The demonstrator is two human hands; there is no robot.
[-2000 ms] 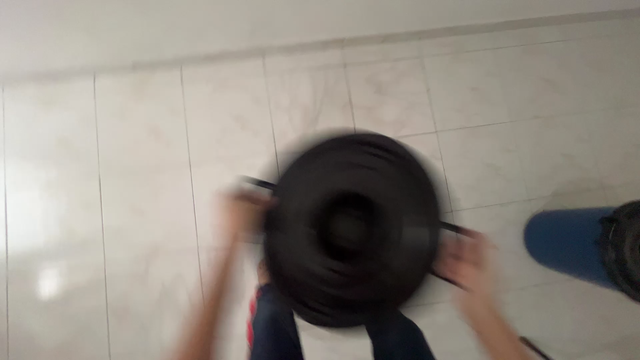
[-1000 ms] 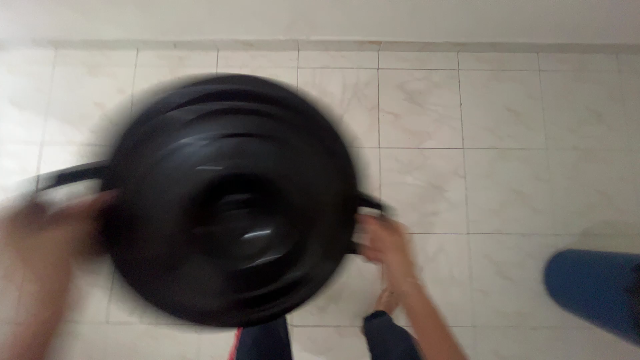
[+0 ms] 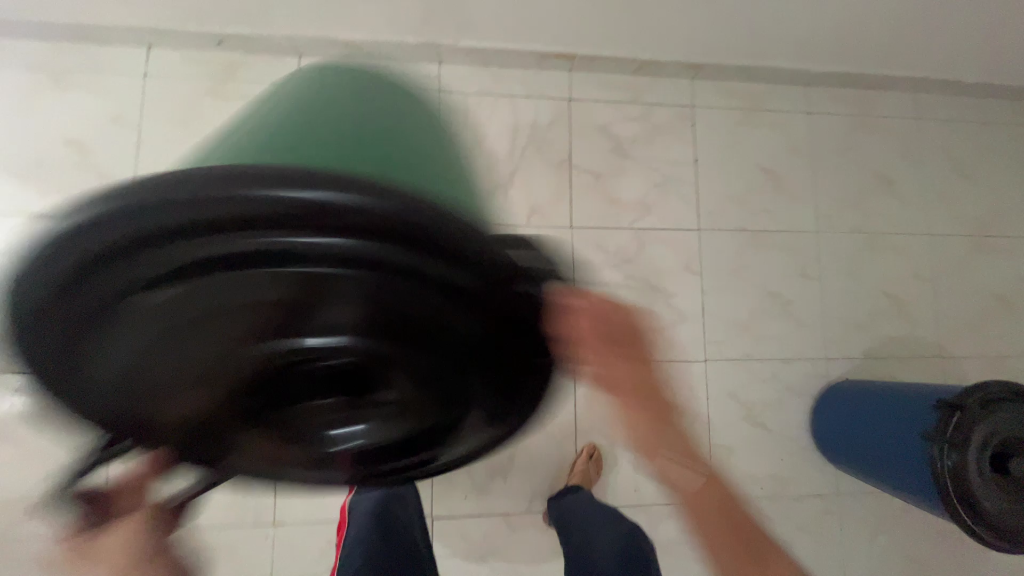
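A green plastic bin (image 3: 344,128) with a round black lid (image 3: 184,328) is held up in front of me, tilted so that its lid faces me and its green body points away. At the lower left my left hand (image 3: 132,512) grips a black handle (image 3: 200,488) by the lid's edge. My right hand (image 3: 596,336) is on the black handle (image 3: 524,256) at the bin's right side. Both hands and the bin are blurred by motion, and the lid hides part of the body.
A blue bin (image 3: 880,440) with a black lid (image 3: 992,464) stands on the tiled floor (image 3: 760,304) at the right. A pale wall (image 3: 720,32) runs along the far side. My legs and a bare foot (image 3: 586,466) show below.
The bin has tipped, so its green side now shows beyond the lid; earlier only the black round top was visible. It is also further left than two seconds ago.
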